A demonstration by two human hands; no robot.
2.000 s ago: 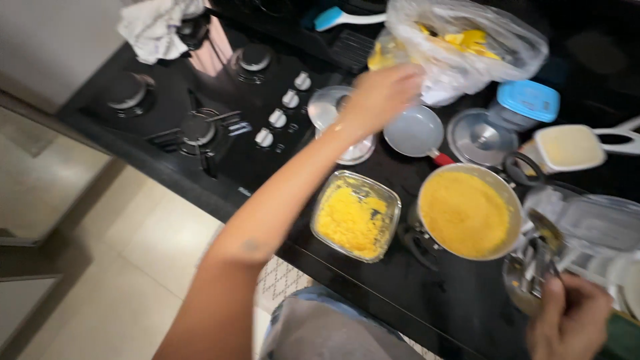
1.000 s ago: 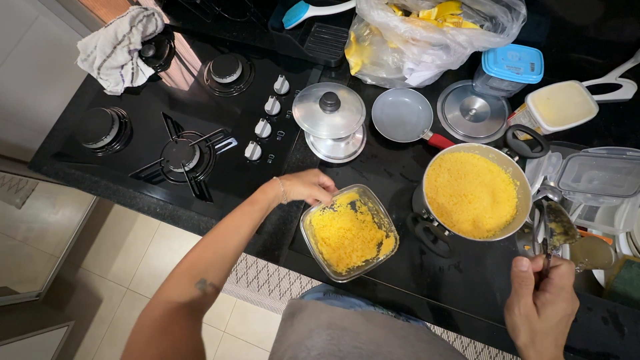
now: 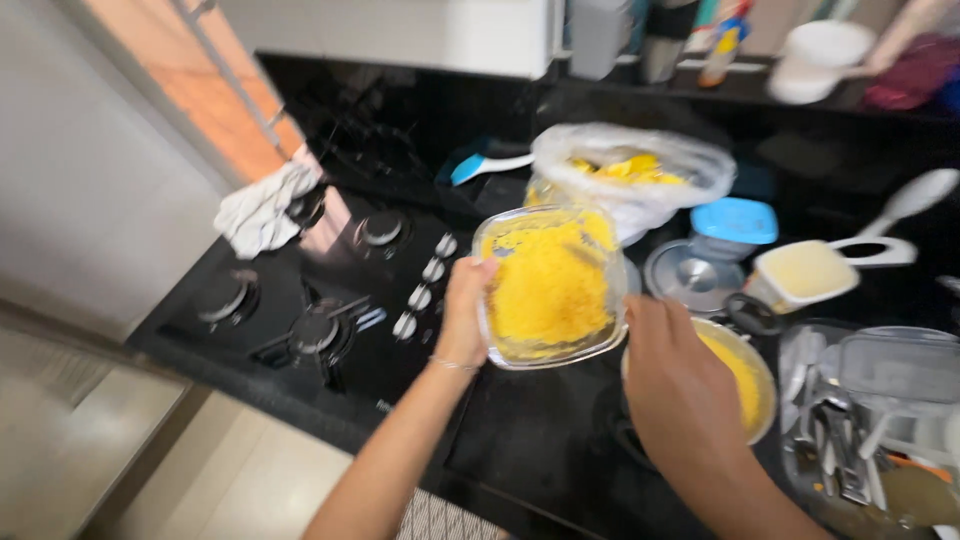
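Observation:
My left hand [image 3: 466, 311] grips the left side of a clear glass dish [image 3: 491, 349], raised over the black counter beside the cooktop and tilted towards the camera. Crumbly yellow food [image 3: 547, 289] fills much of it. At the dish's right edge, my right hand [image 3: 667, 360] is closed on what looks like a spoon [image 3: 589, 253]; its blurred bowl lies in the food and its handle is mostly hidden by my fingers. Behind that hand, partly covered, stands a pot [image 3: 766, 390] with yellow food inside.
Left is a gas cooktop [image 3: 315, 330] with a cloth [image 3: 262, 210]. Behind the dish sit a plastic bag [image 3: 637, 195] of yellow pieces and a blue-lidded container [image 3: 731, 225]. A metal lid [image 3: 694, 277], an open tub [image 3: 806, 274] and a tray of cutlery [image 3: 840, 442] are at right.
The glass dish, resting on the counter a second ago, is now lifted in my left hand. My right hand has moved left from beside the cutlery tray to the dish. The view has shifted.

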